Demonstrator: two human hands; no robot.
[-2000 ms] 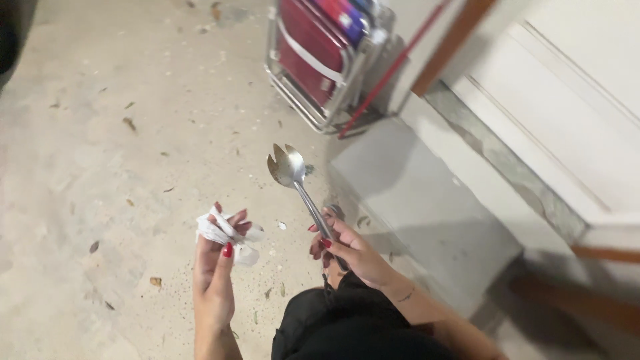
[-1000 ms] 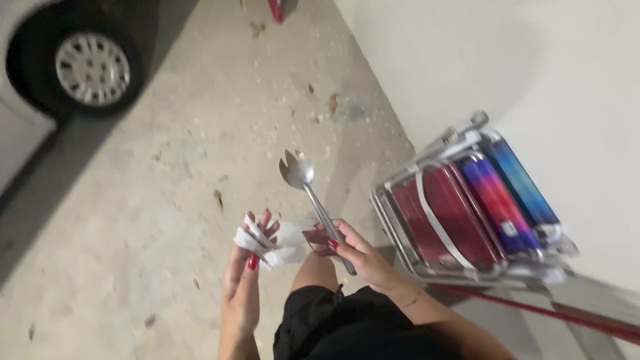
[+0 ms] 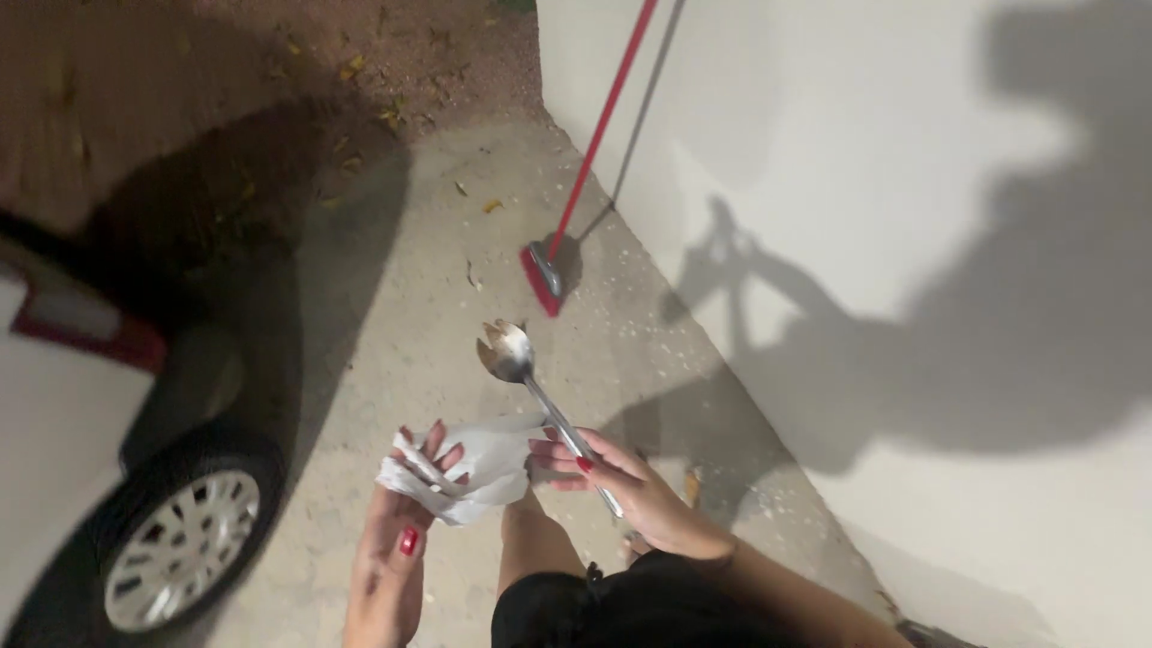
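My right hand (image 3: 621, 486) holds a metal serving fork-spoon (image 3: 553, 414) by its handle, thumb on top, with the slotted bowl pointing up and to the left. The bowl has brownish marks or reflections; I cannot tell which. A thin white plastic bag (image 3: 490, 468) is looped around the fingers of my left hand (image 3: 405, 522), which is palm up with its fingers apart. The bag stretches across toward the fingers of my right hand, under the utensil's handle.
A red broom (image 3: 543, 279) leans on the white wall (image 3: 810, 135) ahead. A parked car's wheel (image 3: 184, 549) is at the lower left. Dry leaves lie on the concrete floor (image 3: 441, 234) and on the brown ground beyond it.
The view has turned from the folded beach chairs and step to the broom, wall and car. The white bag is spread wider between my hands than two seconds ago, when it was bunched at my left hand.
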